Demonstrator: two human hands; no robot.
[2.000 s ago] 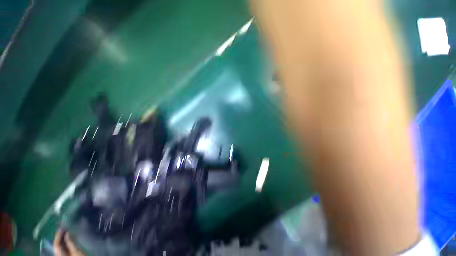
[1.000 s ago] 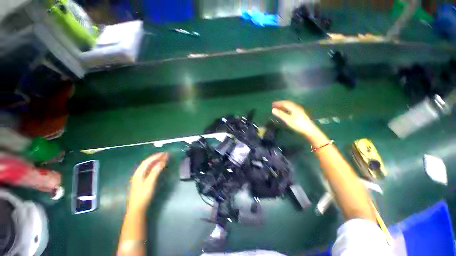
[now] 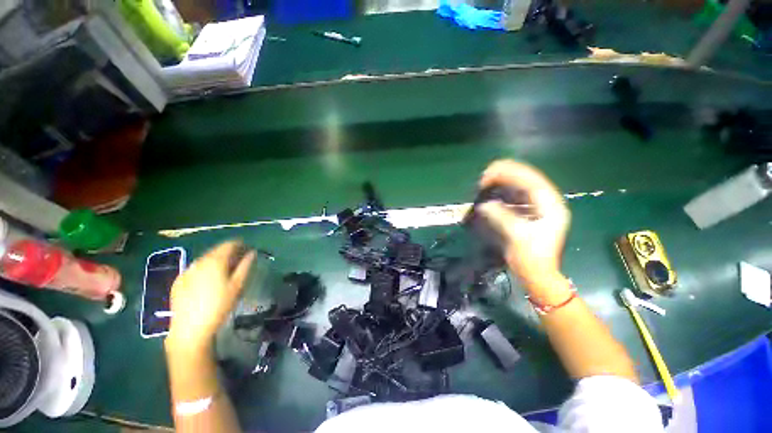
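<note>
A heap of black power adapters with tangled thin leads lies on the dark-green bench in front of me. My left hand is at the left of the heap, fingers curled around something small and dark; blur hides what it is. My right hand is raised at the heap's upper right and grips a black adapter, partly hidden by the fingers and blurred. More dark pieces below each hand are blurred.
At left are a smartphone, a red drink bottle and a white fan. At right are a yellow double-dial object, a yellow-handled stick, a grey-white bottle, a paper piece and a blue tote.
My right hand has closed on a black adapter. My left hand has moved slightly left and its fingers have curled. The heap has spread wider and towards me.
</note>
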